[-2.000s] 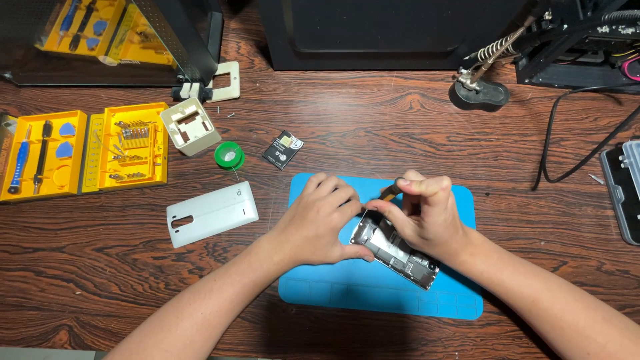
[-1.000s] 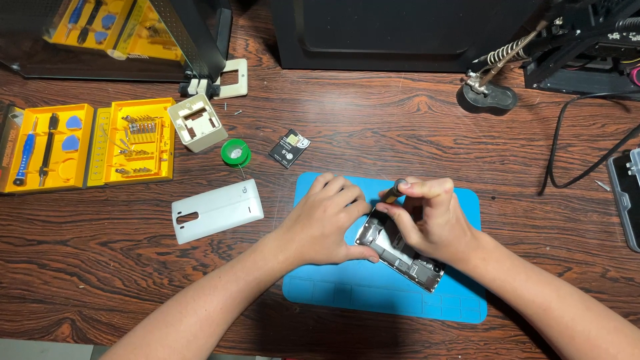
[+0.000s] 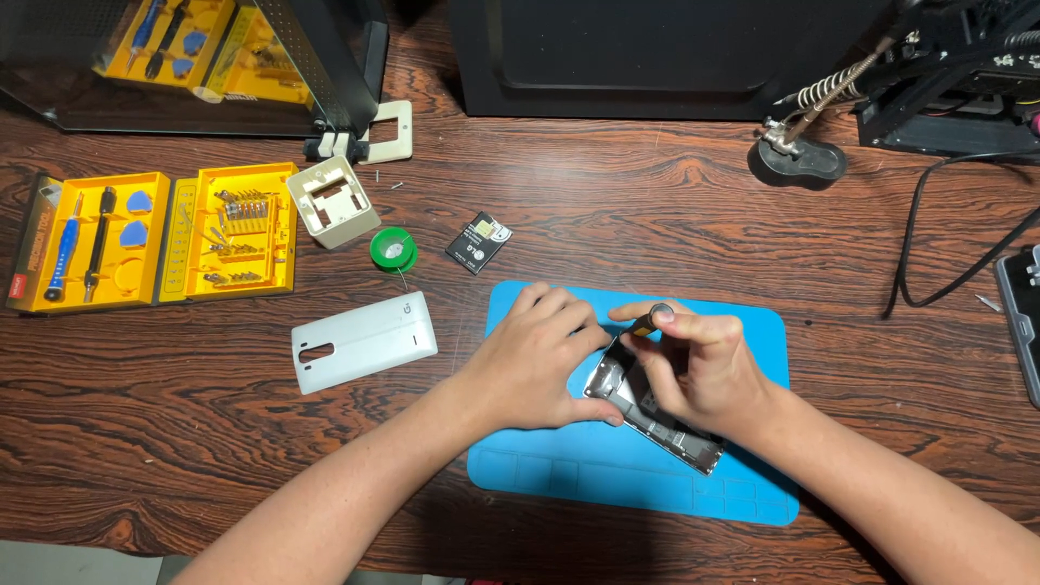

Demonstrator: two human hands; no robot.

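An opened LG smartphone point(image 3: 650, 410) lies slantwise on the blue silicone work mat point(image 3: 626, 500), its inner side up. Fingers and thumb of my left hand point(image 3: 544, 353) grip the phone's left edge. My right hand point(image 3: 703, 366) holds a precision screwdriver point(image 3: 650, 319) with a dark and yellow handle over the phone's upper part; its tip is hidden. The white back cover point(image 3: 366, 341) rests on the wood to the left. Farther up lies the black phone battery point(image 3: 479, 248), with a small card-like piece on it.
On the left sit a yellow tool case point(image 3: 162, 236), a cream plastic box point(image 3: 333, 203) and a green solder spool point(image 3: 393, 249). At the back stand a black case point(image 3: 626, 57) and a helping-hand base point(image 3: 796, 162). A black cable point(image 3: 902, 260) and an organizer box point(image 3: 1020, 325) are at right.
Both hands stay at the phone, and the screwdriver remains in my right hand. The view has shifted slightly.
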